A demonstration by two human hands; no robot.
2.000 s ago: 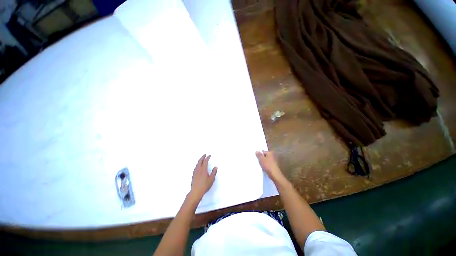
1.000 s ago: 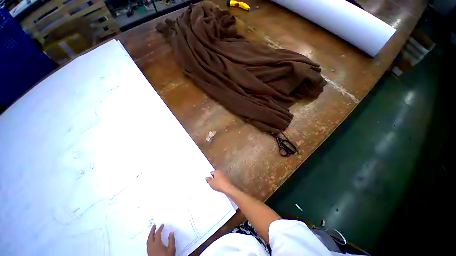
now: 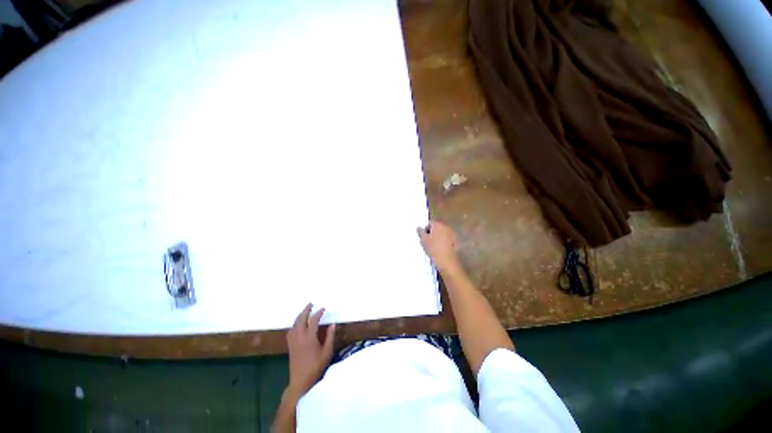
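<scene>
The marker paper (image 3: pixel 279 161) is a large white sheet, its middle washed out by glare. Its right edge runs up the table and looks straight. My right hand (image 3: pixel 440 245) is at this edge, thumb and finger pinched on the paper. My left hand (image 3: pixel 309 348) is at the near edge with fingers apart, fingertips by the paper's border. A silvery pattern weight (image 3: pixel 179 276) sits on the paper at the left, near the front edge.
Crumpled brown fabric (image 3: pixel 592 118) lies on the bare wooden table (image 3: pixel 474 203) at the right. Dark shears (image 3: pixel 576 275) show their handles at the fabric's near end. A white paper roll (image 3: pixel 745 51) is at the top right. The green floor shows in front.
The folded-back part at the far end of the paper and the strip under its near right corner no longer show. My left hand has moved back to the near edge. My right hand stays at the right edge.
</scene>
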